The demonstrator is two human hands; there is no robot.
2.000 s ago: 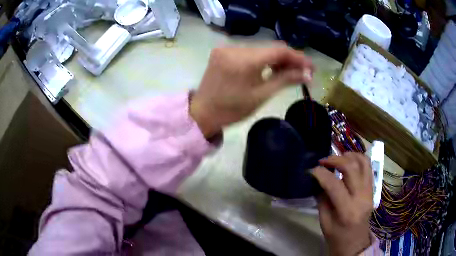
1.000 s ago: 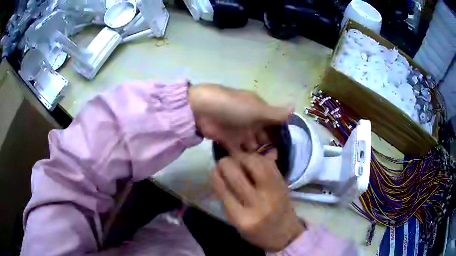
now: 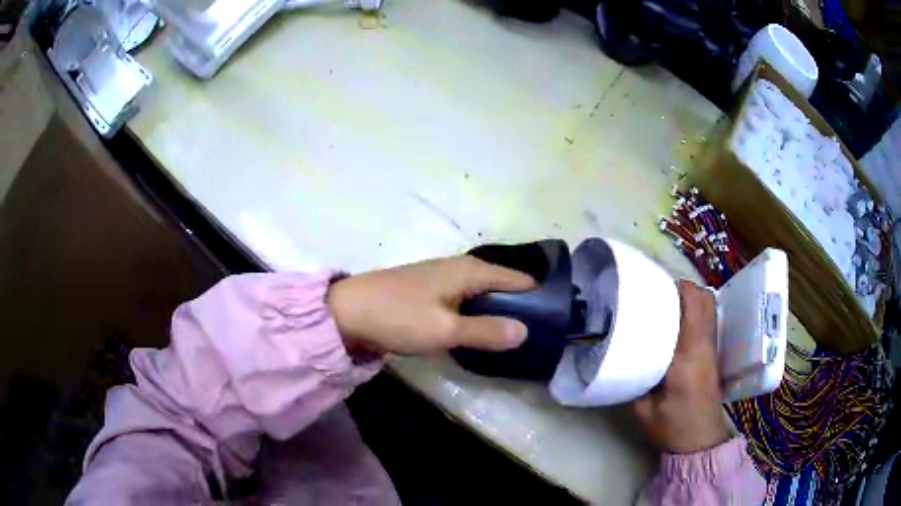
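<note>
My left hand (image 3: 425, 304) grips a black head shell (image 3: 533, 346) from its left side. The shell lies on its side against the open mouth of a white cup (image 3: 647, 326), with a gap between them where a short dark wire shows. My right hand (image 3: 694, 380) is closed around the part between the cup and the box plate of the white bracket (image 3: 759, 326). Its fingers are partly hidden behind the cup and bracket.
A cardboard parts box (image 3: 790, 252) of small white parts stands at the right. Wire harnesses (image 3: 810, 415) lie at lower right, with plugs (image 3: 699, 225) beside the box. White brackets (image 3: 104, 74) lie at upper left, black shells (image 3: 682, 30) at the back. A white cup (image 3: 780, 57) stands behind the box.
My hands were together at the shell's opening. Now my left hand holds the shell from the left, and my right hand has moved right onto the bracket. The shell now faces the cup.
</note>
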